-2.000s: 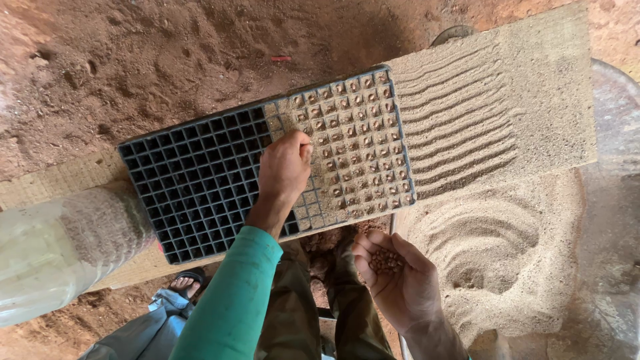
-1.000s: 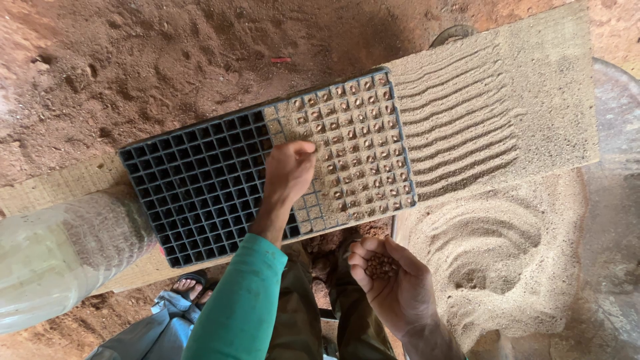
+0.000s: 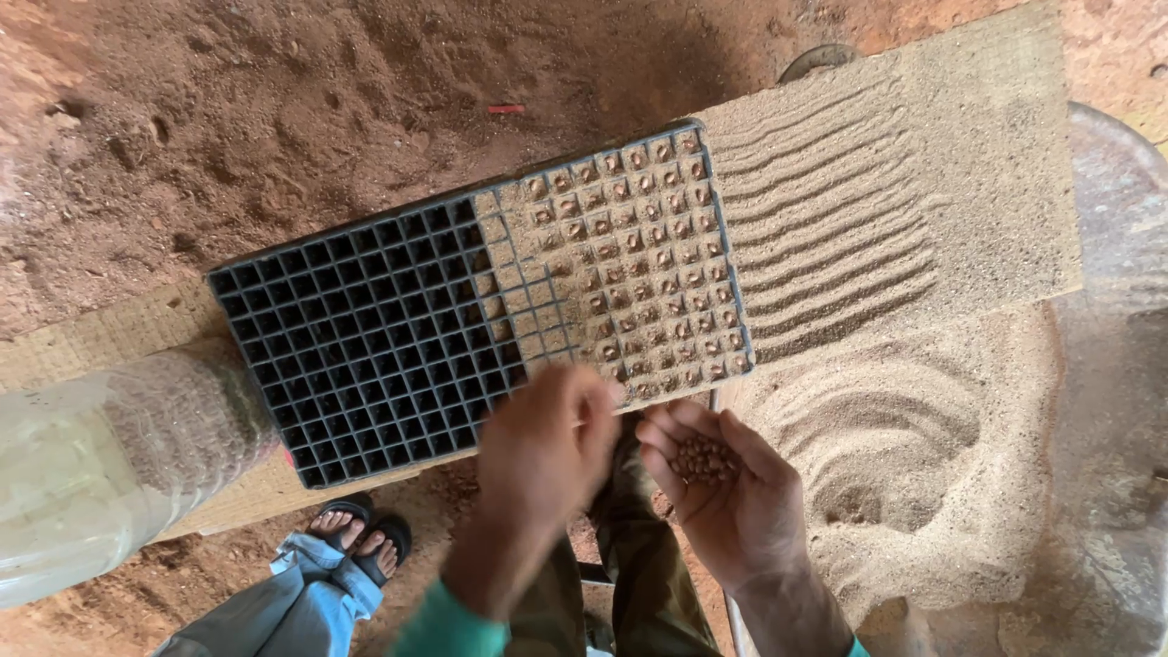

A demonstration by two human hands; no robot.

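Note:
A black plastic seedling tray [image 3: 365, 328] lies tilted across a wooden board. Its left cells are dark and unfilled; the right ones hold sandy substrate, and many of these show a reddish-brown seed in a small hollow. My right hand [image 3: 730, 484], entering at lower right of centre, is actually the one on the right side, cupped palm up. Which arm it belongs to follows its side: the other, my left hand [image 3: 552, 438], is blurred over the tray's near edge, fingers drawn together; whether it pinches a seed is unclear. A pile of seeds [image 3: 703, 459] rests in my right palm.
Ridged sand [image 3: 821, 219] covers the board right of the tray, with more sand [image 3: 894, 438] in a metal container below it. A large clear plastic roll or container [image 3: 119, 456] lies at left. Another person's sandalled feet [image 3: 360, 538] stand near the board. Reddish soil [image 3: 319, 119] lies beyond.
My left hand has moved from over the filled cells down toward the tray's near edge, close to my right hand. My right hand still cups the seeds.

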